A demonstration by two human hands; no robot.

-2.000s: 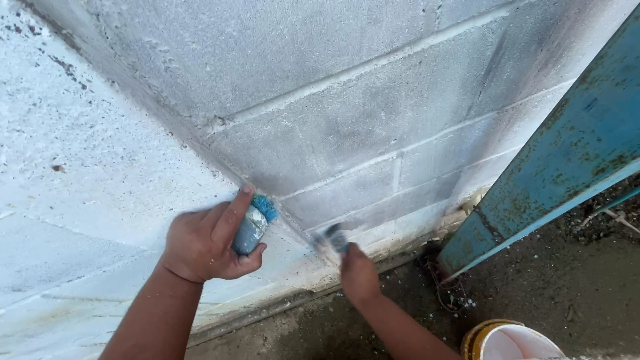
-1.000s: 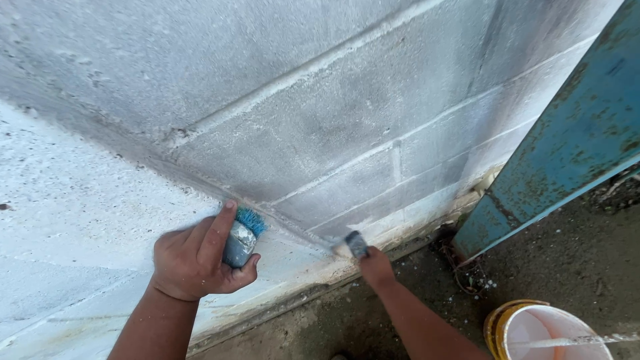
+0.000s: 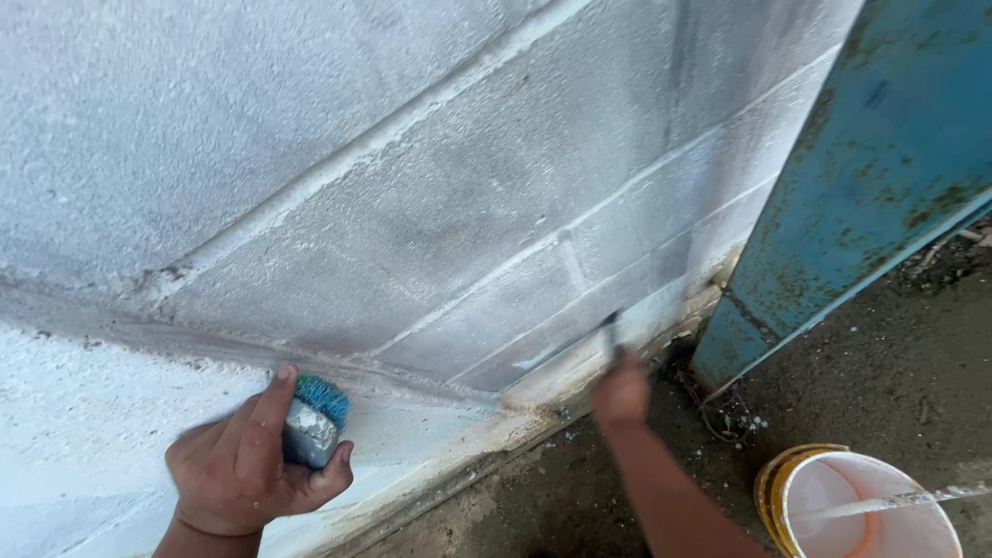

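My left hand grips a grey block-backed scrub brush with blue bristles, close against the white wall near the inside corner. Farther right, my right hand is closed around a small dark-ended hand tool, blurred, so its exact kind cannot be told. The tool is at the lower courses of the grey-white painted block wall, just above the wall's base.
A rusty blue metal post stands at the right, near the block wall. A yellow-rimmed bucket with a pale inside sits on the dirty ground at the lower right, a whitish stick lying across it. A low ledge runs along the wall's foot.
My right hand has moved the tool to the right along the foot of the block wall, away from the corner. My left hand still holds the brush by the white wall.
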